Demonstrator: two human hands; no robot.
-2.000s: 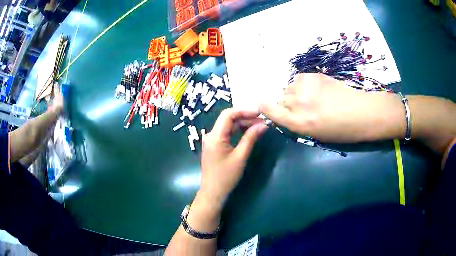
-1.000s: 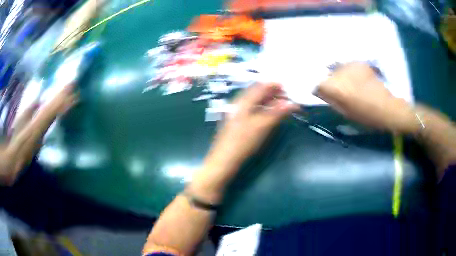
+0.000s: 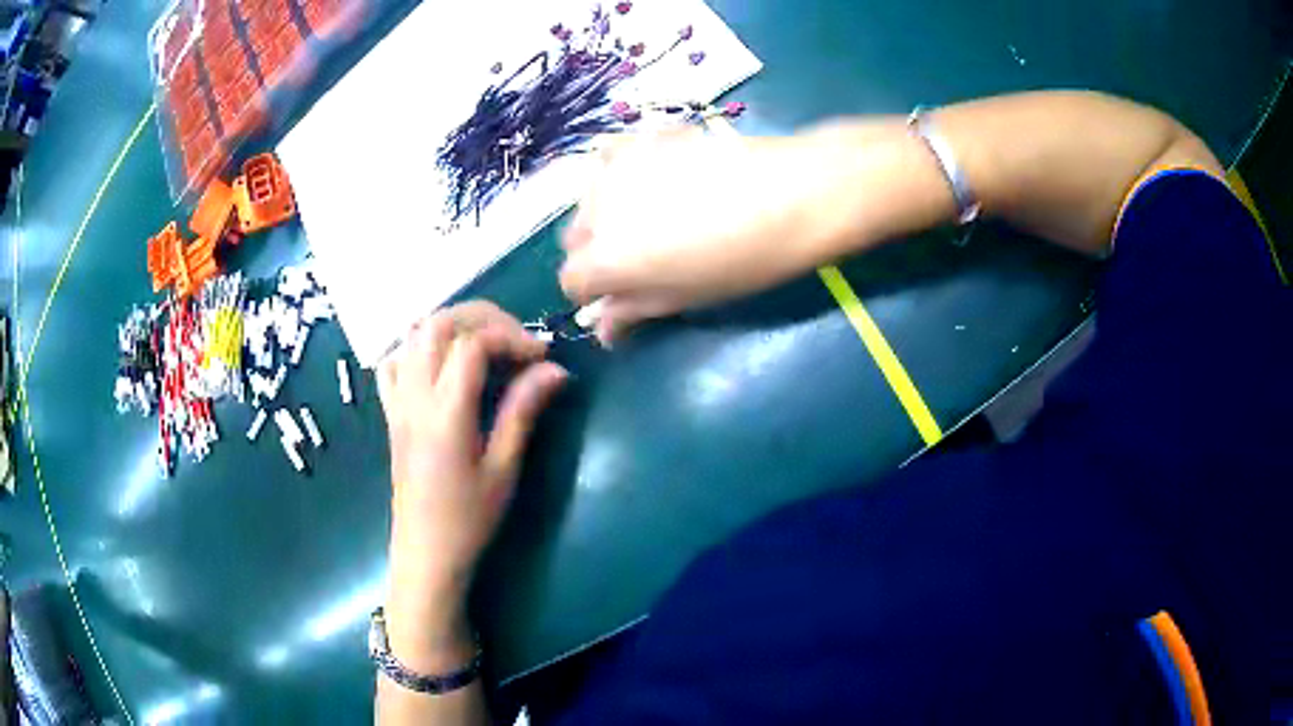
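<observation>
My left hand (image 3: 461, 411) is low over the green table, thumb and fingers nearly together at one end of a short dark lead with white parts (image 3: 553, 329). My right hand (image 3: 674, 227) is slightly blurred and pinches the other end of this lead. My fingers hide part of it. A pile of short black leads (image 3: 525, 125) with dark red or pink tips lies on the white paper sheet (image 3: 372, 156), just beyond my right hand. Loose white marker sleeves (image 3: 291, 319) lie left of the sheet.
Beside the sleeves lie yellow leads (image 3: 224, 338), red leads (image 3: 182, 372) and black-and-white parts (image 3: 138, 358). Orange connector housings (image 3: 264, 193) sit behind them. A tray of orange housings (image 3: 234, 88) is at the back left. Yellow tape (image 3: 882, 355) crosses the table (image 3: 681, 426) on the right.
The view has swung right, so table items appear further left and the other person's hands are out of frame. My right hand has moved from the lead pile to the lead by my left hand.
</observation>
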